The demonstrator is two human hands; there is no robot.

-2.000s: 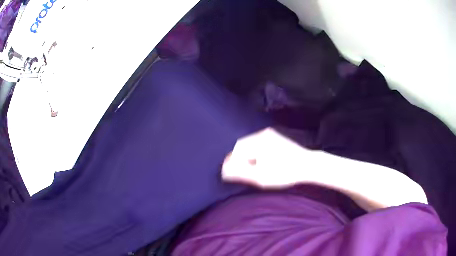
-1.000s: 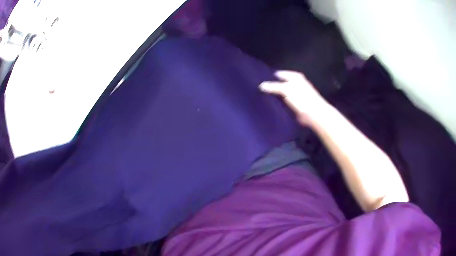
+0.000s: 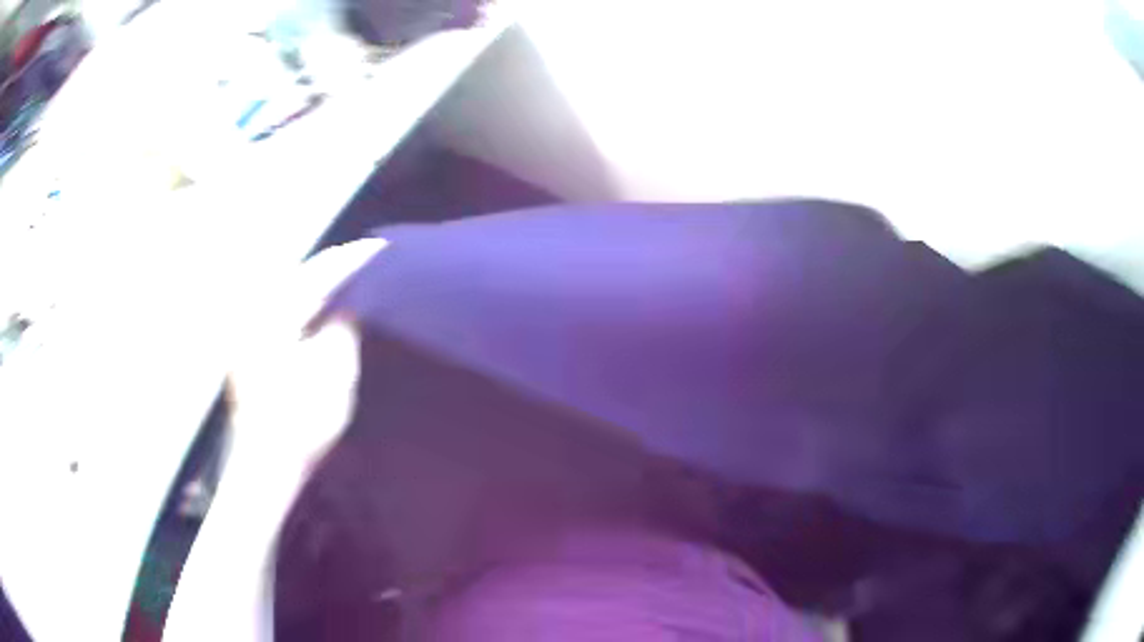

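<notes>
A dark navy-purple garment piece (image 3: 602, 301) stretches from the left of centre to the right side. My left hand (image 3: 295, 357), overexposed and blurred, comes up from the bottom left. Its fingers and thumb pinch the left corner of the cloth. My right hand is not in view. The cloth's right part merges with darker cloth, so its far edge cannot be made out.
The white machine table (image 3: 88, 414) is at the left, washed out by glare. Blurred small items lie at the top left. A bright white surface (image 3: 778, 100) fills the top right. Dark cloth (image 3: 1041, 326) lies at the right. My purple garment (image 3: 615, 596) is at the bottom.
The view has swung round. The cloth now stretches left to right instead of spreading over the lower left. My left hand has appeared, gripping its corner; my right hand has left the view.
</notes>
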